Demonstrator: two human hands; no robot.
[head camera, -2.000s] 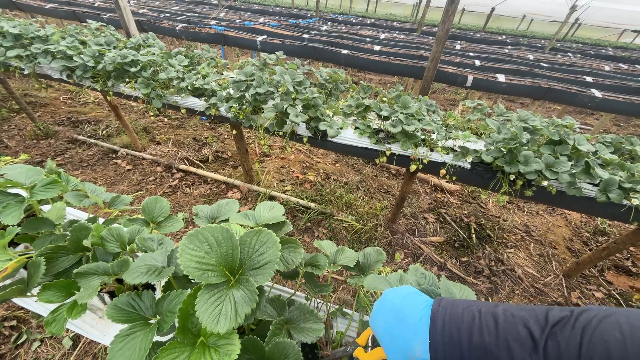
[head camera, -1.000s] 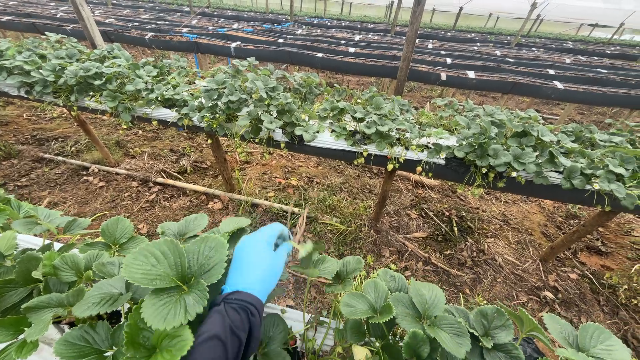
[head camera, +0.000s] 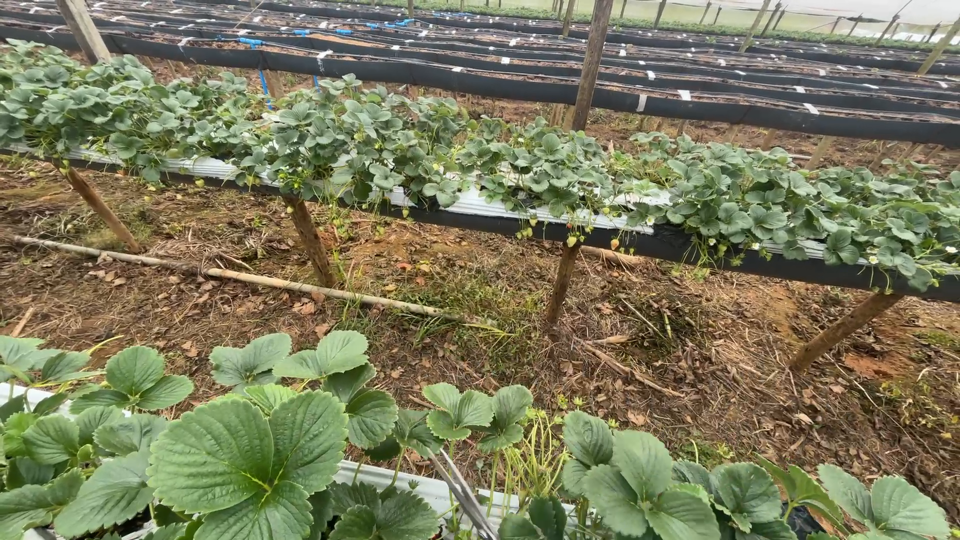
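Observation:
Neither of my hands shows in the head view now. Strawberry plants (head camera: 247, 457) with broad, toothed green leaves fill the near raised row along the bottom, growing through white plastic mulch (head camera: 420, 487). A narrow grey, pointed thing (head camera: 466, 499) sticks up among the stems at the bottom middle; whether it is a tool's blades or a dry leaf, I cannot tell. Pale thin stems (head camera: 544, 450) stand just right of it. Across the path, another raised row of strawberry plants (head camera: 375, 150) has small pale and reddish fruits (head camera: 574, 240) hanging at its edge.
Slanted wooden posts (head camera: 311, 240) support the far row. A long pole (head camera: 300, 285) lies on the path of soil and dry litter (head camera: 465, 360). Beyond are black raised troughs (head camera: 450, 79) with blue pipe fittings (head camera: 251, 42) and an upright wooden post (head camera: 592, 64).
The blue-gloved hand seen over the near plants one second ago is out of view. Two seconds ago, a blue-gloved hand was at the bottom right beside a yellow-orange handle, which is also gone from view.

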